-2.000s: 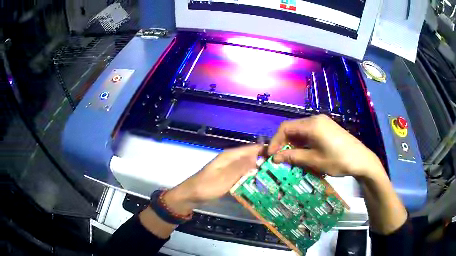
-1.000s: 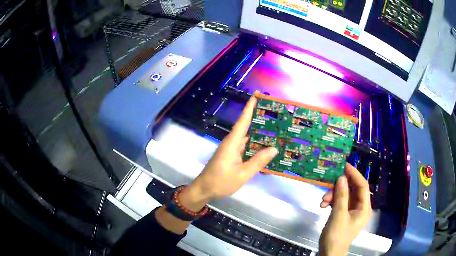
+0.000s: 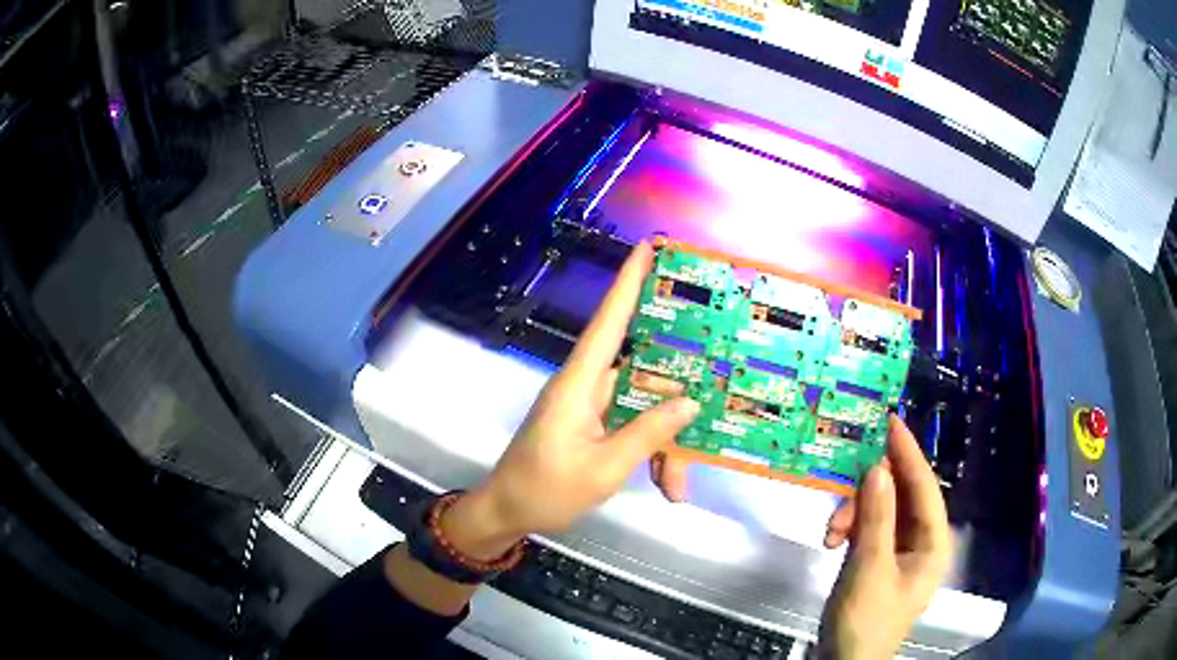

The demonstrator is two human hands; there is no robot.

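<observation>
A green PCB panel [image 3: 772, 365] with several repeated boards and orange-tan edge strips is held up over the front of the AOI machine, its face towards me. My left hand [image 3: 568, 432] grips its left side, thumb on the face and fingers along the left edge and below. My right hand [image 3: 893, 542] holds its lower right corner between thumb and fingers. The far sides of the fingers behind the panel are hidden.
The machine's bay [image 3: 723, 181] glows pink-purple behind the panel. A monitor [image 3: 826, 77] stands beyond it. The emergency stop [image 3: 1095, 424] is at right, a tape roll [image 3: 1057, 277] above it. Push buttons [image 3: 392, 187] are at left. A keyboard [image 3: 633, 600] lies below the white front edge [image 3: 439, 400].
Two seconds ago the panel hung low and slanted with both hands at its top. It has since been raised and turned landscape. Over the last second it has tilted slightly and looks brighter.
</observation>
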